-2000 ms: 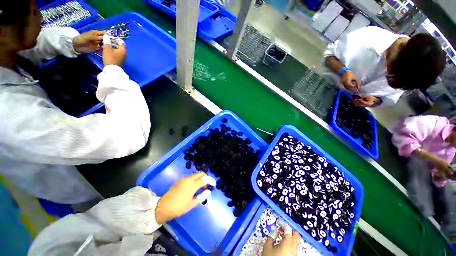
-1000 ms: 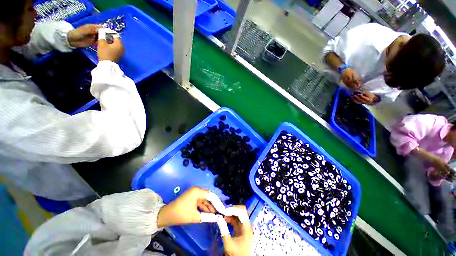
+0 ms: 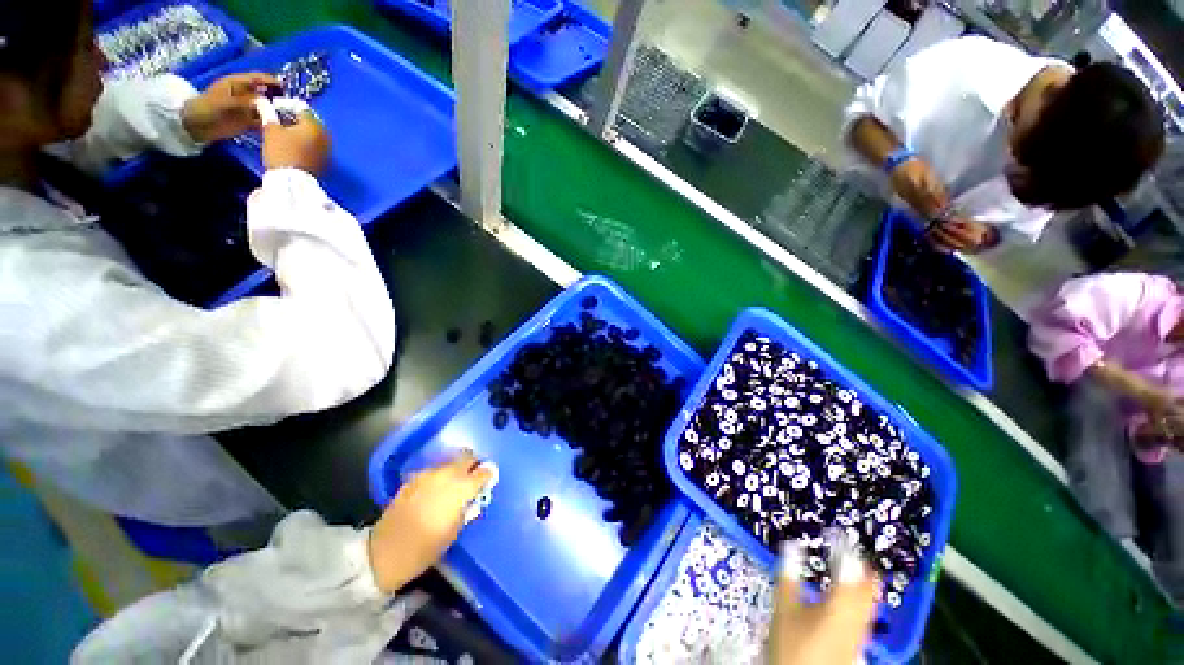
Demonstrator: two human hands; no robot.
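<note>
My left hand (image 3: 429,522), with white finger cots, is over the left blue tray (image 3: 422,448); its fingertips are close together, and whether they hold a part is unclear. Black housings (image 3: 604,416) lie heaped in that tray, and one small black oval piece (image 3: 544,507) lies alone on its floor. My right hand (image 3: 825,617) is blurred, its capped fingers apart over the lower edge of the right tray. That tray holds assembled pieces (image 3: 792,442), black with white rings. White ring inserts (image 3: 708,598) fill the lower tray, partly hidden by my right hand.
A green conveyor belt (image 3: 701,266) runs beyond the trays, with a metal post (image 3: 481,117) at its near edge. A person in a white coat (image 3: 169,325) works close on my left. Two people are across the belt. A few black pieces (image 3: 487,333) lie on the dark worktop.
My hands were together over the left tray and are now apart. The left has moved left; the right has moved right to the assembled-piece tray. A black piece now shows alone on the left tray's floor.
</note>
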